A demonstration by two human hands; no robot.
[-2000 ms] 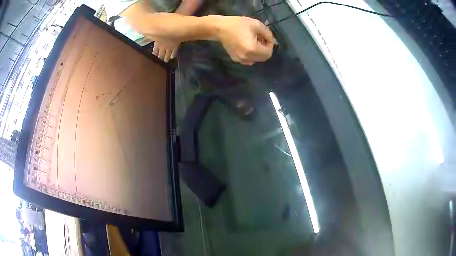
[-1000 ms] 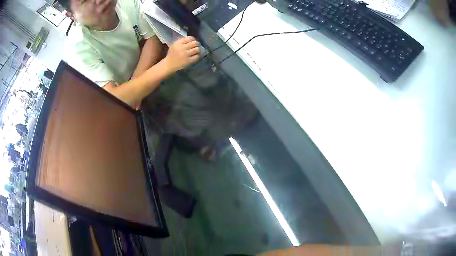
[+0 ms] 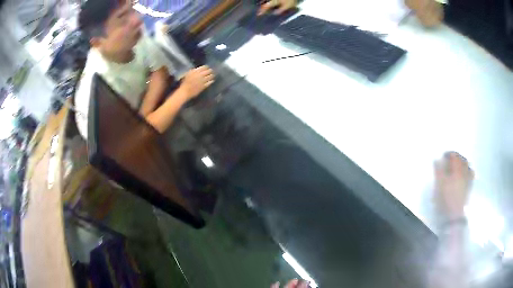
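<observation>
The black-framed monitor stands at the left, seen at a steep angle, its screen reddish brown with no readable drawing. My right hand is over the white desk surface at the right, blurred, with a dark band at the wrist; its finger pose is unclear. My left hand shows only as fingertips at the bottom edge, beside the strip-light reflection on the dark glass. Both hands are apart from the monitor. The black keyboard lies at the top of the white surface.
A person in a light shirt is behind the monitor, a forearm on the dark glass border. Another person's hands show at the top, one left of the keyboard. A thin cable lies near the keyboard. A wooden table is at far left.
The view has swung, so the monitor is seen more edge-on and the keyboard sits further left. My right hand has come into view at the right. The person behind the monitor has turned their head.
</observation>
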